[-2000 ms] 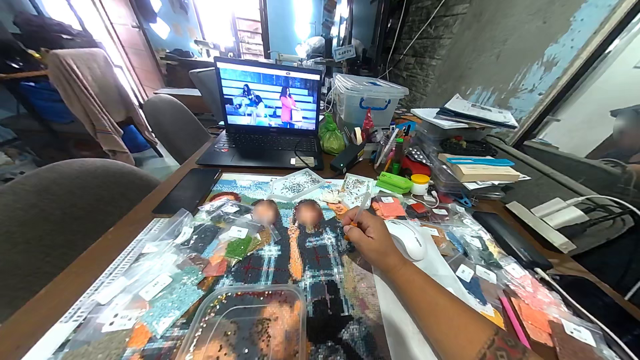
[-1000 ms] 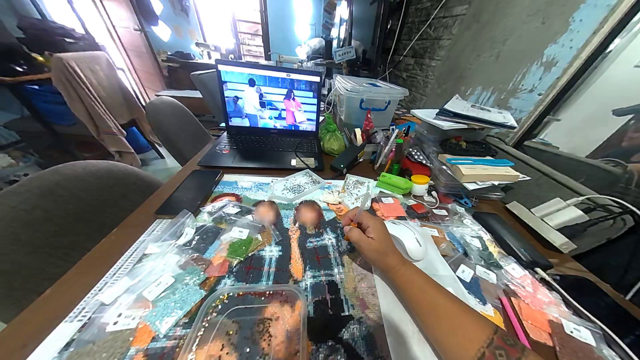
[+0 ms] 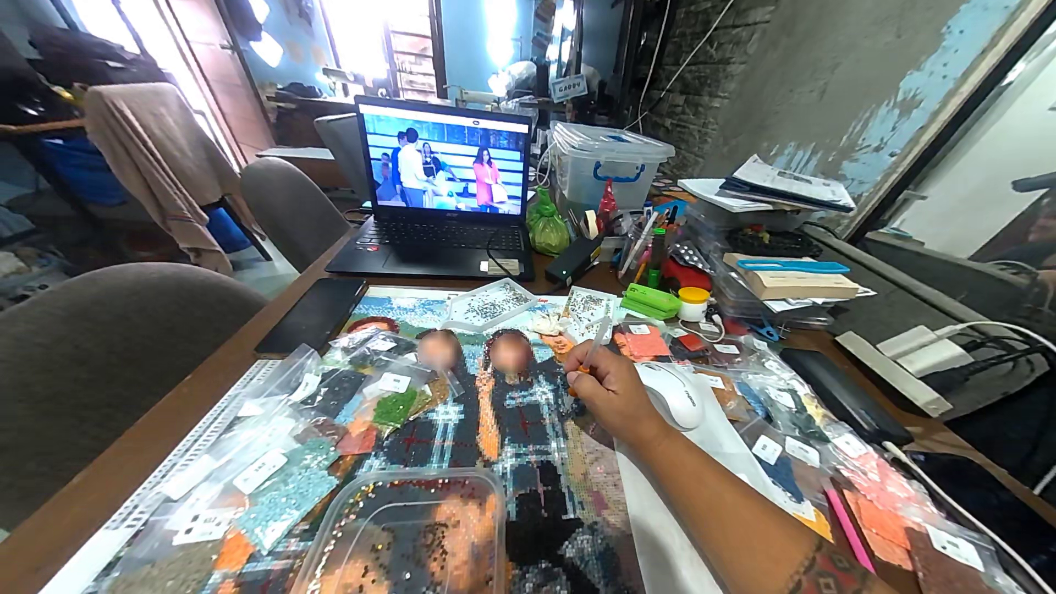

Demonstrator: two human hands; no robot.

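My right hand (image 3: 610, 388) is closed on a slim translucent pen-like tool (image 3: 596, 342) with an orange end, over the right part of a diamond painting canvas (image 3: 528, 429). A white computer mouse (image 3: 670, 394) lies just right of the hand. Beyond it, two white trays of small beads, one (image 3: 491, 304) larger and one (image 3: 589, 307) smaller, rest at the canvas's top. A clear plastic container (image 3: 404, 536) with scattered beads stands on the near part. Small bags of coloured beads (image 3: 289, 487) cover the canvas's left side. My left hand is not in view.
An opened laptop (image 3: 445, 181) stands behind the canvas, a black phone (image 3: 312, 315) at its left. To the right are a green case (image 3: 652, 300), a yellow-lidded jar (image 3: 693, 304), more bead bags (image 3: 874, 470), a power strip (image 3: 895, 371) and stacked papers (image 3: 784, 186).
My right hand stays at nearly the same place over the canvas, with the tool in its grip. The picture on the laptop screen has changed.
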